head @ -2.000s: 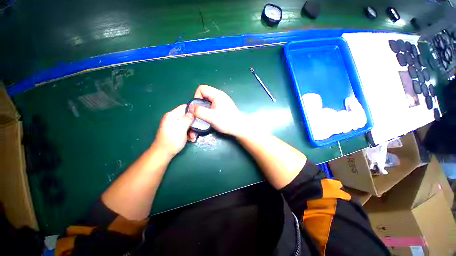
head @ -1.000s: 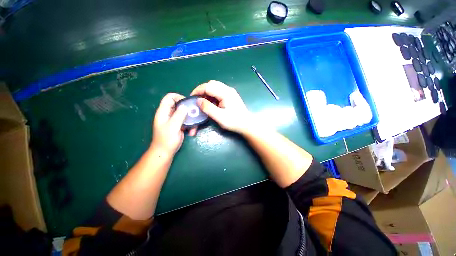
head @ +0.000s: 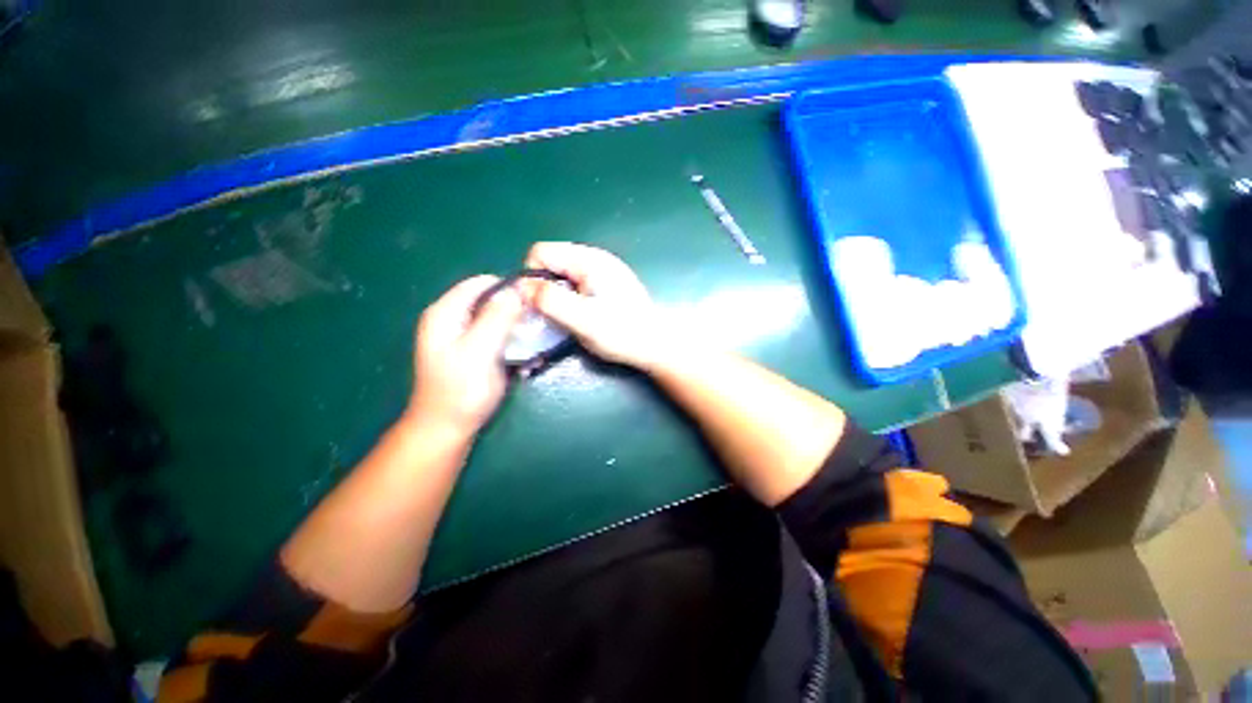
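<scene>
A round black housing [head: 526, 360] with a translucent disc [head: 537, 334] in it is held between both hands above the green bench. My left hand [head: 464, 343] grips its left side, with the thumb on the face. My right hand [head: 593, 302] holds its right and far side, with the thumb over the disc. The fingers hide much of the rim and underside. A blue tray [head: 903, 94] at the right holds a pile of white discs [head: 906, 319]. A thin silvery pen-like tool [head: 728, 220] lies left of the tray.
Black round pieces [head: 1119, 131] lie on a white sheet [head: 1023, 206] right of the tray. Part-assembled units [head: 779, 18] stand beyond the blue strip. Dark housings [head: 144, 529] lie at the far left by a carton [head: 48, 481]. Open cartons [head: 1085, 481] stand at lower right.
The housing was turned face-up with its pale centre showing a second ago; now it is tilted and the thumbs cover more of it. The camera view has shifted slightly.
</scene>
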